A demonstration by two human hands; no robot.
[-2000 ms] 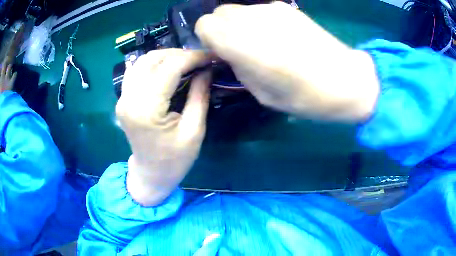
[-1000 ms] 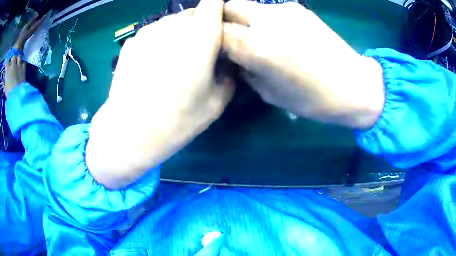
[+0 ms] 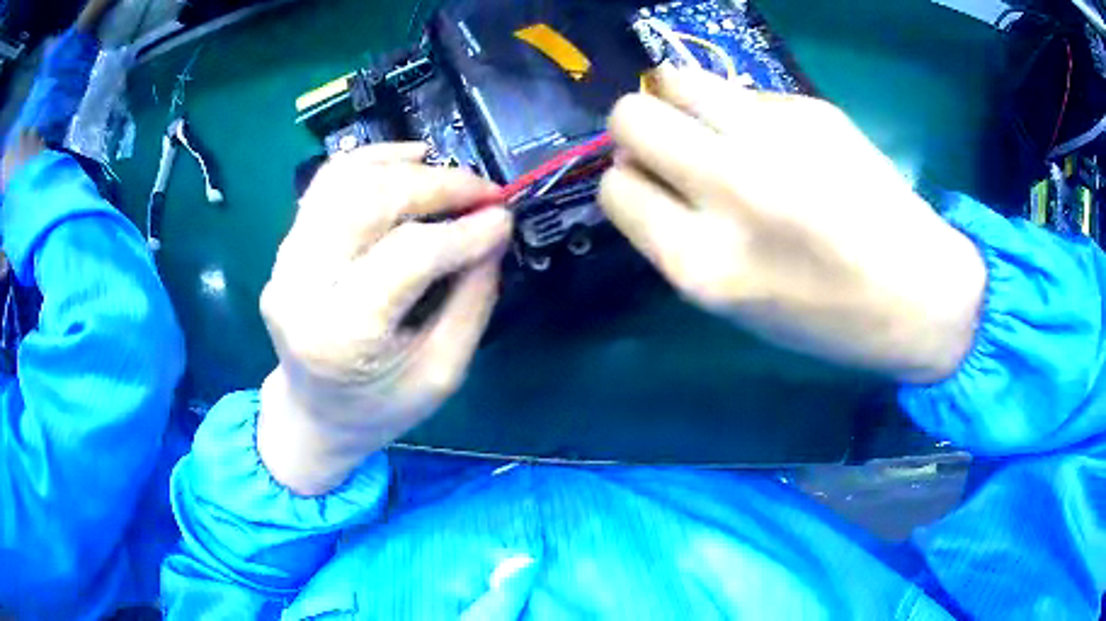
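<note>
My left hand [image 3: 382, 285] and my right hand [image 3: 776, 212] pinch a red wire [image 3: 552, 166] between them, along the near edge of a black inner cover [image 3: 503, 91]. A thin white wire shows beside it. The cover carries an orange label [image 3: 553, 51]. A blue-white main board [image 3: 734, 30] with a white cable [image 3: 674, 46] lies at the right, partly behind my right hand. A power board with a yellow block [image 3: 325, 97] is at the left. The left end of the unit is partly hidden by my left hand.
The unit lies on a green bench [image 3: 716, 388]. A white Y-shaped lead [image 3: 165, 170] lies at the left, near a crumpled clear bag [image 3: 100, 115]. A neighbouring worker's blue sleeve [image 3: 85, 255] is at the far left. Dark units with wires [image 3: 1067, 194] stand at the right edge.
My hands have moved apart and nearer to me, uncovering the black cover, orange label, main board and red wire. The neighbouring worker's arm has shifted.
</note>
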